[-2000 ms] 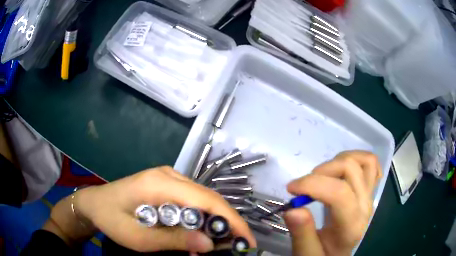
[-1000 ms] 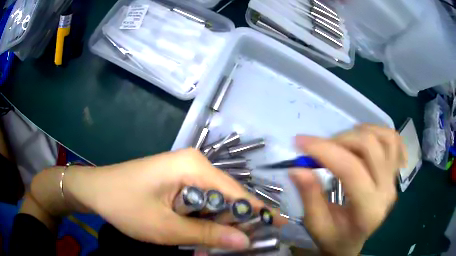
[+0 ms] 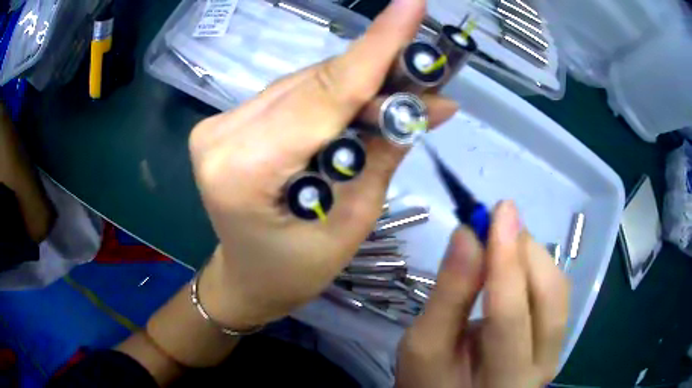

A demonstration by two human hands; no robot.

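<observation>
My left hand point(image 3: 288, 136) holds several metal cylinders spread between its fingers, round ends towards the camera. Most ends are black rings with a pale centre and a small yellow tip; the middle cylinder end point(image 3: 402, 119) has a silvery ring. My right hand point(image 3: 493, 303) holds a slim blue-handled tool point(image 3: 476, 220). Its dark thin point is at or very near the middle cylinder's end; exact contact cannot be told. Below the hands, more metal cylinders point(image 3: 379, 265) lie heaped in the whitish tray point(image 3: 531, 144).
A plastic box with a paper label point(image 3: 215, 17) is partly behind my left hand. Another box holds metal cylinders point(image 3: 523, 30) at the back. A yellow-handled tool point(image 3: 97, 64) lies left, a flat pale device point(image 3: 641, 227) right of the tray, frosted tubs point(image 3: 637, 83) back right.
My left hand has moved up and turned, bringing the cylinder ends higher with yellow tips showing. The blue tool's point has come up to the middle end. Cylinders at the tray's right side are now visible.
</observation>
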